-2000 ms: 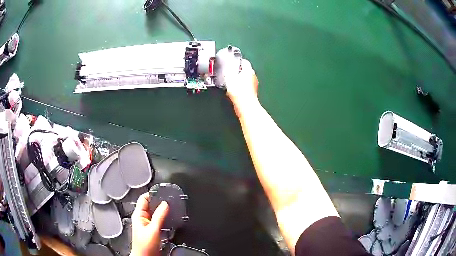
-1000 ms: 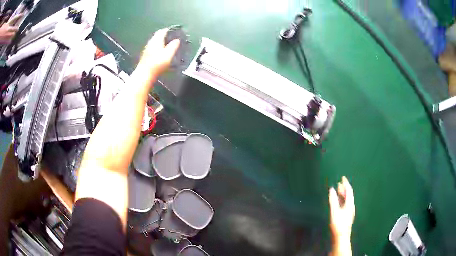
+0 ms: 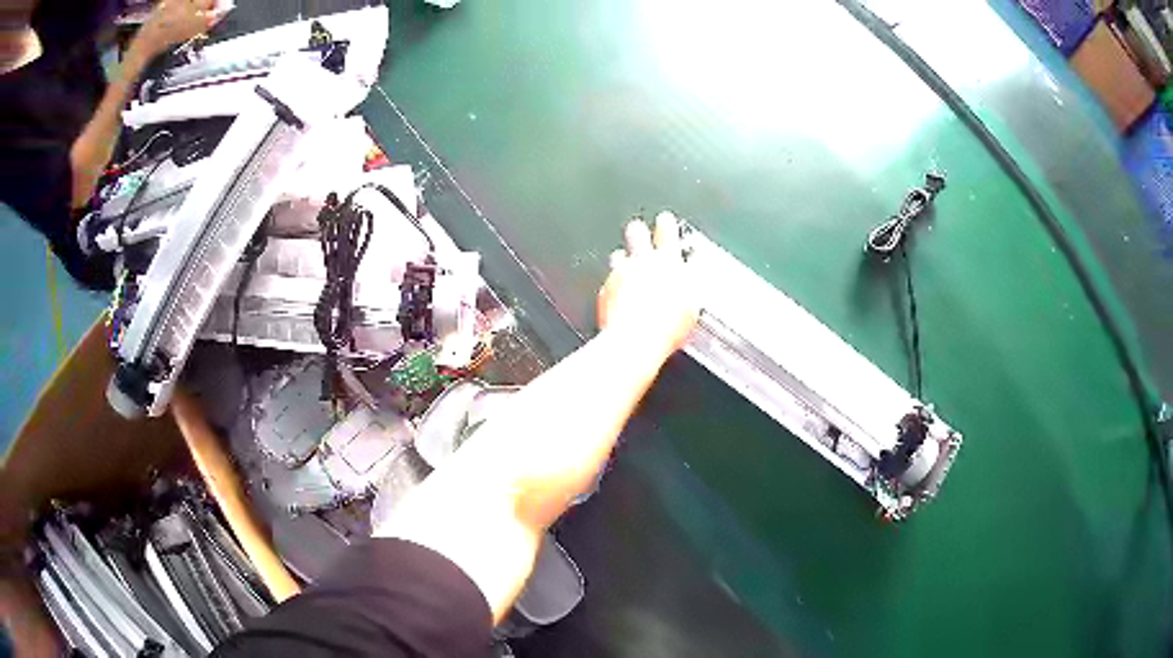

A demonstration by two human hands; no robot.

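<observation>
A long silver-white housing [image 3: 804, 354] lies diagonally on the green surface. My left hand [image 3: 650, 289] is around its upper-left end, with the fingertips at the corner. The palm hides that end, and I cannot see whether an end cap is under it. Black fittings [image 3: 911, 437] and a small board show at the lower-right end. A black cord [image 3: 913, 321] runs up from there to a bundled plug end [image 3: 907, 219]. Grey end caps [image 3: 547, 585] lie partly hidden under my left forearm. My right hand is not in view.
Stacked housings [image 3: 212, 238] with bundled black cords [image 3: 341, 264] and a green board [image 3: 414, 372] are heaped at left. A carton edge [image 3: 232, 495] and more housings [image 3: 116, 578] are at lower left. Another person's arm [image 3: 109, 116] reaches in at upper left.
My left hand has moved from beside the housing onto its upper-left end, and the grey cap is no longer visible in it. My right hand has left the picture. The view has shifted left.
</observation>
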